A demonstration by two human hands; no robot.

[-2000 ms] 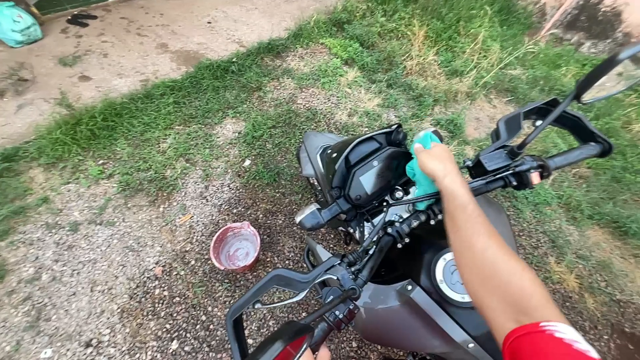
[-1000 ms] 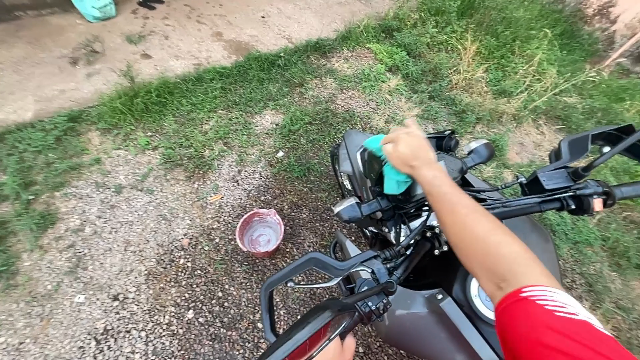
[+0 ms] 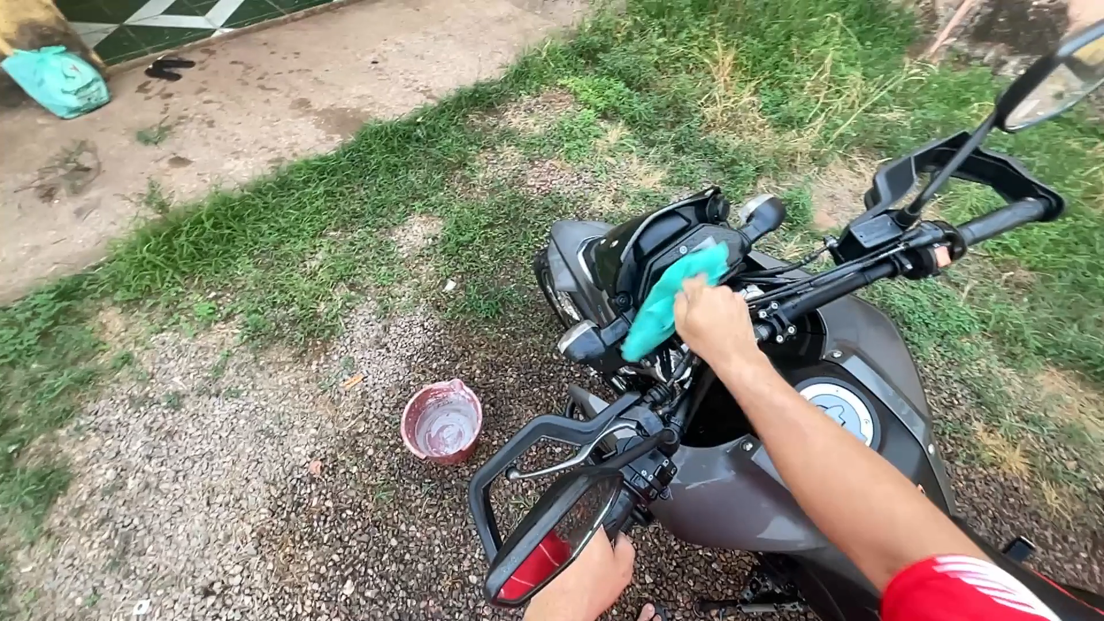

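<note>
My right hand (image 3: 714, 321) grips a teal cloth (image 3: 660, 306), which lies against the instrument display (image 3: 711, 237) behind the motorcycle's windscreen. The cloth hides part of that display. Down at the lower middle, my left hand (image 3: 595, 573) is closed around the left end of the handlebar, partly hidden by the left mirror (image 3: 556, 539). The grey fuel tank (image 3: 733, 504) with its round filler cap (image 3: 837, 414) sits below my right forearm. Left of the front wheel, a red bucket (image 3: 414, 431) with a whitish inside stands on the gravel.
The left hand guard (image 3: 483, 492) and left turn signal (image 3: 586, 343) jut out toward the bucket. On the right are the other hand guard (image 3: 966, 155) and right mirror (image 3: 1056, 82). A teal bag (image 3: 60, 82) and dark sandals (image 3: 169, 68) lie on the paving beyond the grass.
My right hand with the cloth has moved from the windscreen's far left part back over the instrument display. My left hand stays at the left handlebar end.
</note>
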